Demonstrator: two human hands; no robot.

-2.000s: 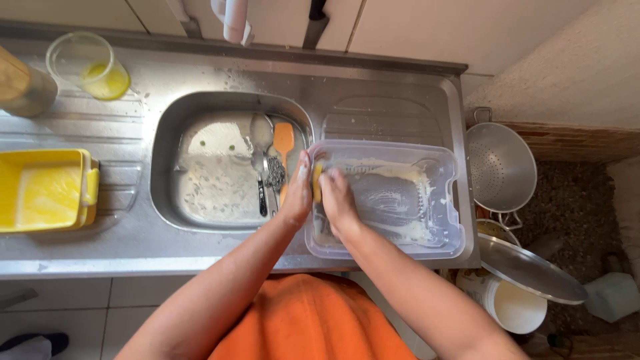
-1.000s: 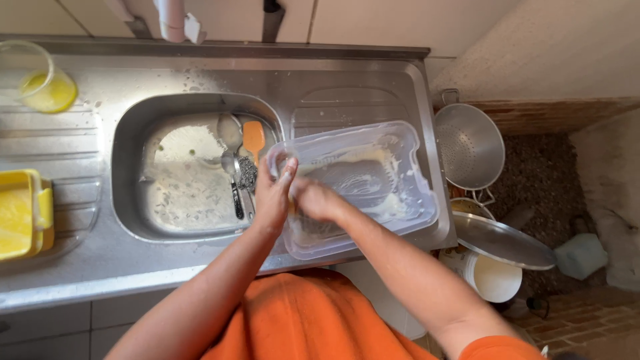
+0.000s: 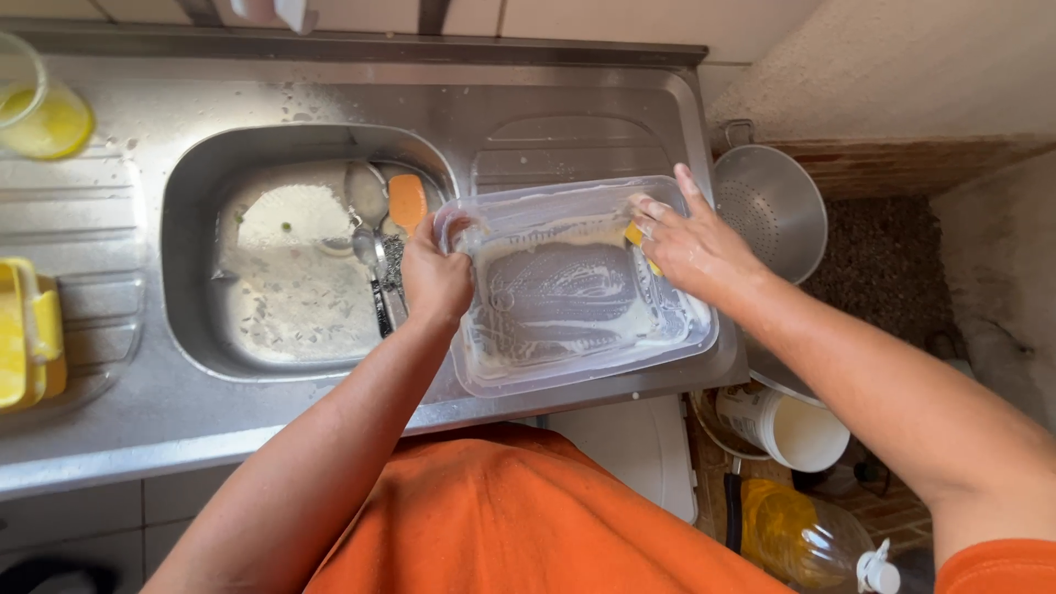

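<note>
A clear plastic container (image 3: 569,285), smeared inside with white suds, rests on the steel drainboard right of the basin. My left hand (image 3: 437,272) grips its left rim, thumb over the edge. At the container's upper right corner, my right hand (image 3: 689,243) presses a yellow sponge (image 3: 635,233) against the inside wall; the fingers cover most of the sponge and carry foam. In the sink basin (image 3: 186,247), cloudy water with bits in it surrounds an orange spatula head (image 3: 407,202), several metal utensils and a dark scouring pad (image 3: 393,252).
A yellow tub (image 3: 49,330) stands on the left drainboard, below a clear cup (image 3: 49,124) of yellow liquid. A metal colander (image 3: 767,210) hangs beyond the counter's right end. Lower down are a white bucket (image 3: 804,429) and a plastic bottle (image 3: 800,528). The tap hangs above the basin.
My right hand has moved with the sponge from the container's left end to its upper right corner. My left hand now grips the left rim. The view has come closer.
</note>
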